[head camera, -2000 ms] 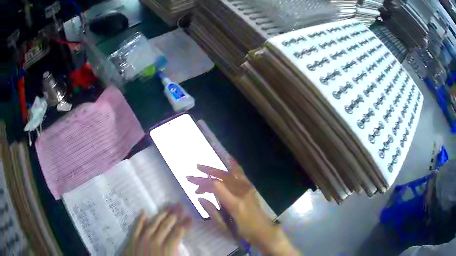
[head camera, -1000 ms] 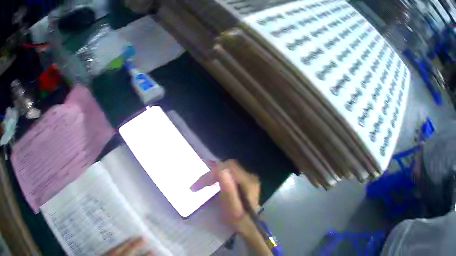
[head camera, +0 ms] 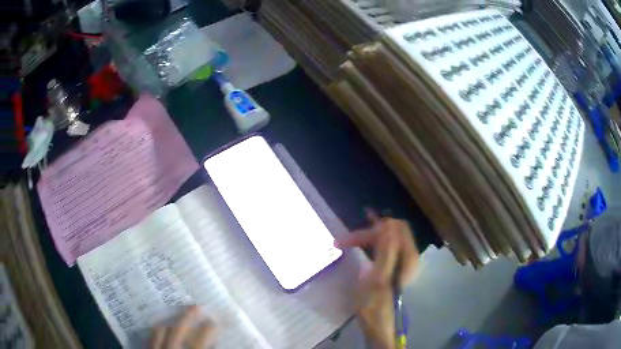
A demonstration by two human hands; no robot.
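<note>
A smartphone (head camera: pixel 272 211) with a blown-out white screen lies on the right page of an open notebook (head camera: pixel 146 272) with handwritten figures. My right hand (head camera: pixel 388 255) holds a pen (head camera: pixel 400 310) and has one finger extended to the phone's lower right corner. My left hand (head camera: pixel 184 330) rests at the bottom of the notebook, blurred and cut off by the lower edge; it seems to hold nothing.
A tall tray stack (head camera: pixel 422 157) topped by a white parts board (head camera: pixel 504 102) stands at the right. A pink slip (head camera: pixel 116 177) lies left, a correction fluid bottle (head camera: pixel 244 109) behind the phone, a plastic bag (head camera: pixel 178 51) farther back. A person's sleeve (head camera: pixel 585 334) shows lower right.
My right hand has moved from over the phone screen to its lower right corner. The pen came into view one second ago. My left hand has shifted lower on the notebook. The camera view has shifted.
</note>
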